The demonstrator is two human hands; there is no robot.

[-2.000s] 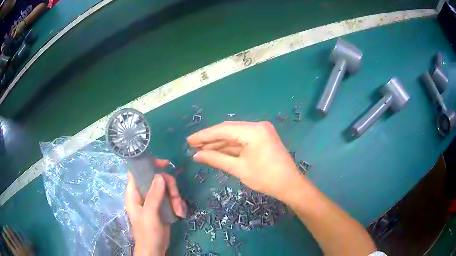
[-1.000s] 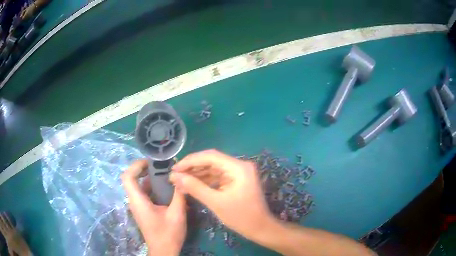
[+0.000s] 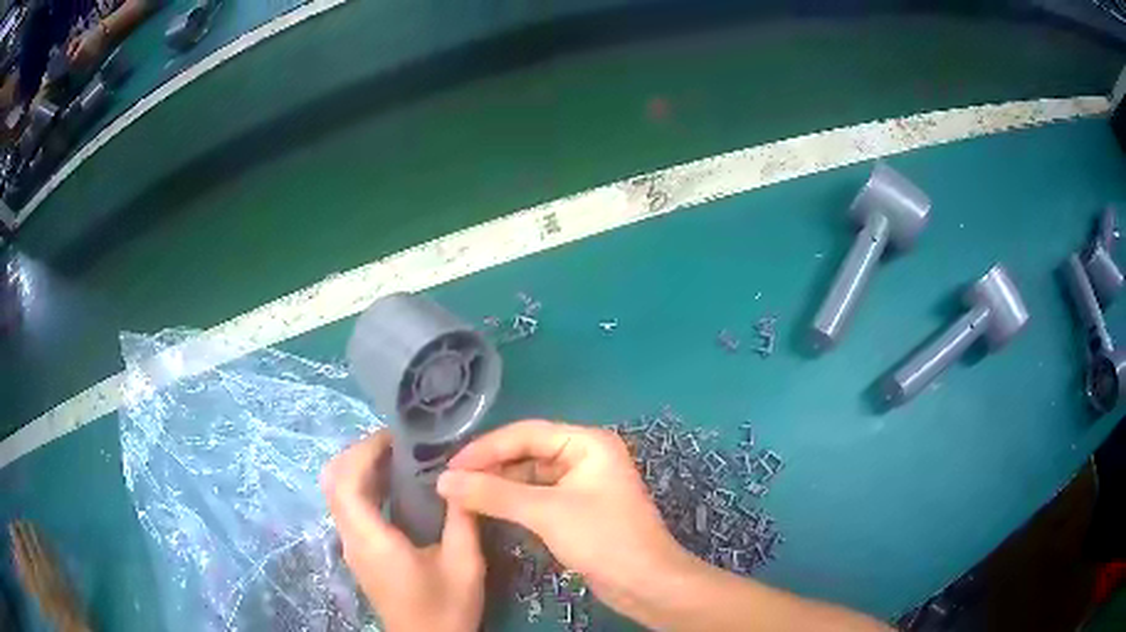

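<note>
A grey hair dryer housing [image 3: 426,358] stands tilted in front of me, its open drum end with a spoked ring facing me. My left hand [image 3: 414,543] is closed around its handle. My right hand [image 3: 568,500] has thumb and forefinger pinched at the dark slots just below the drum. Whether a small clip is between those fingertips cannot be seen. A loose pile of small grey U-shaped clips [image 3: 710,494] lies on the green bench, partly hidden by my right hand and forearm.
A crumpled clear plastic bag [image 3: 235,457] lies left. Two housings [image 3: 889,210] [image 3: 988,303] lie right, more at the far right edge [image 3: 1093,309]. A whitish strip [image 3: 556,222] borders the dark green belt [image 3: 494,111]. Another person's arm [image 3: 99,37] shows top left, fingers [image 3: 43,574] bottom left.
The housing has turned from its finned end to its spoked end, then tilted further. My right hand has moved from above the bench to the handle slots. The view has shifted slightly.
</note>
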